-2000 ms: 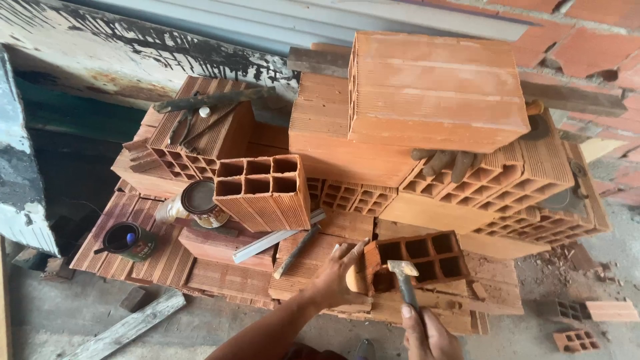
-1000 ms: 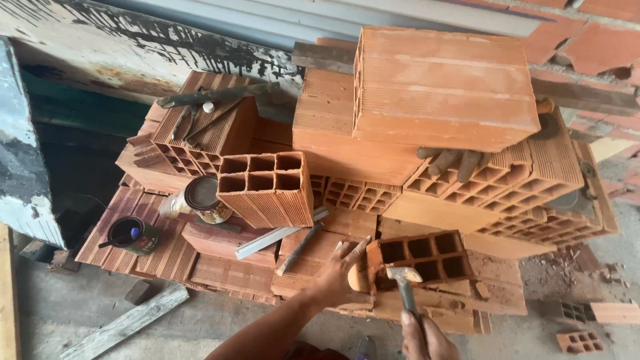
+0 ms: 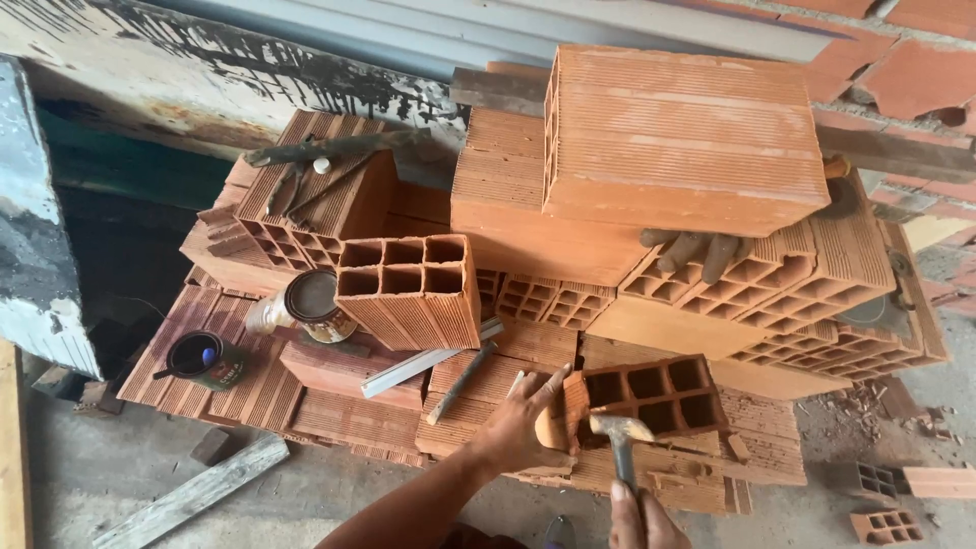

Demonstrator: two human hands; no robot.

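My right hand (image 3: 644, 518) is closed around the handle of a hammer (image 3: 621, 438), whose head is over the near left edge of a hollow clay brick (image 3: 648, 396). That brick lies on the stack with its open cells facing up. My left hand (image 3: 526, 419), fingers spread, rests against the brick's left end, at a rounded tan piece (image 3: 555, 427) whose kind I cannot tell. Left of this hand lie a short stick (image 3: 461, 383) and a light metal strip (image 3: 431, 362). Another hollow brick (image 3: 412, 305) stands upright beyond them.
Stacked hollow bricks (image 3: 679, 145) rise at the back, with a dirty work glove (image 3: 698, 248) tucked under the top one. An open paint can (image 3: 206, 362) and a closed can (image 3: 320, 305) stand left. A weathered board (image 3: 191, 492) and brick debris (image 3: 862, 419) lie on the floor.
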